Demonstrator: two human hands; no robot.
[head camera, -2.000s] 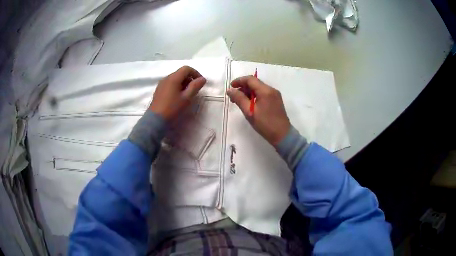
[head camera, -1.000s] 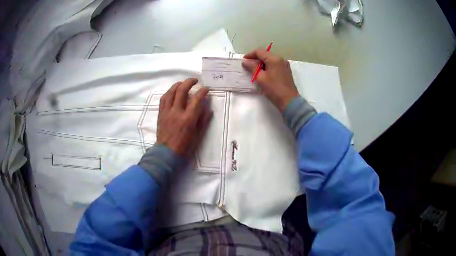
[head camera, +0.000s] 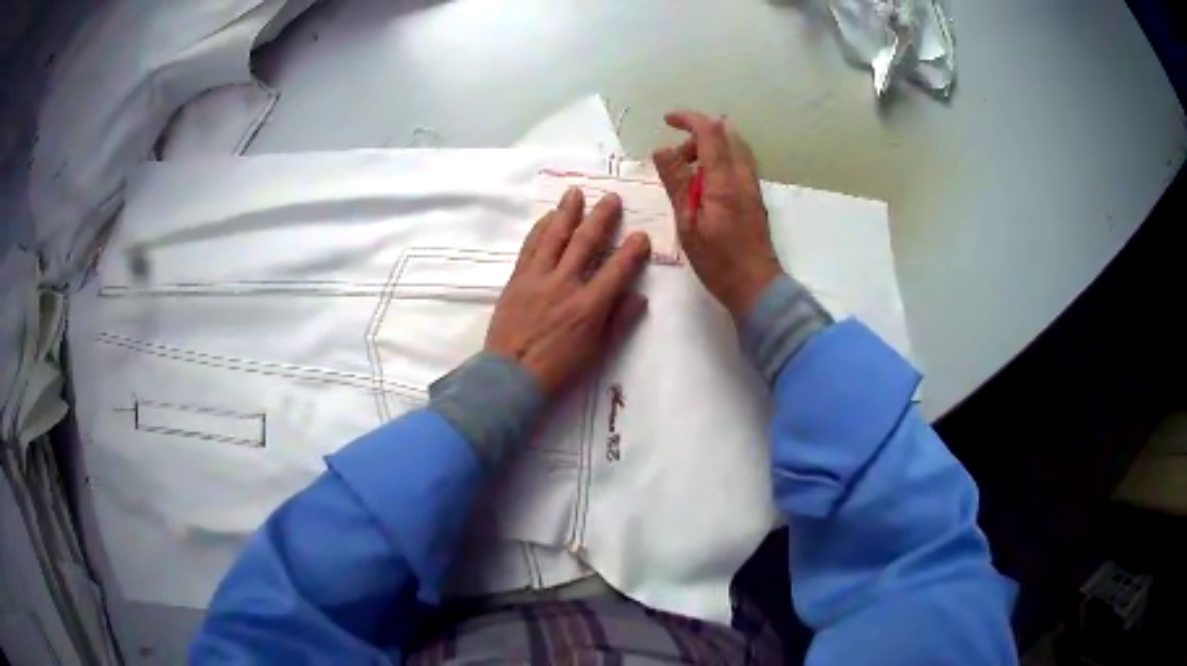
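Observation:
A white front panel (head camera: 690, 455) with dark double stitching lies flat before me. The small white marking template (head camera: 657, 224), with red lines, lies on the panel's far part, over the yoke seam (head camera: 585, 481). My left hand (head camera: 566, 293) is spread flat, fingertips on the template, and covers part of it and of the pocket flap. My right hand (head camera: 726, 215) is at the template's right end and holds the red marking pencil (head camera: 695, 194); its tip is hidden or too small to tell. A handwritten mark (head camera: 614, 423) shows beside the seam.
Crumpled cloth scraps (head camera: 898, 46) lie at the far right. A pile of white panels (head camera: 111, 98) lies at the far left, with layered cloth edges (head camera: 46, 390) hanging at the left. The pale table's (head camera: 1015, 221) curved edge runs down the right.
My left hand has moved right and away from me, onto the template. The template now shows red lines instead of dark writing. My right hand has opened somewhat and shifted slightly right.

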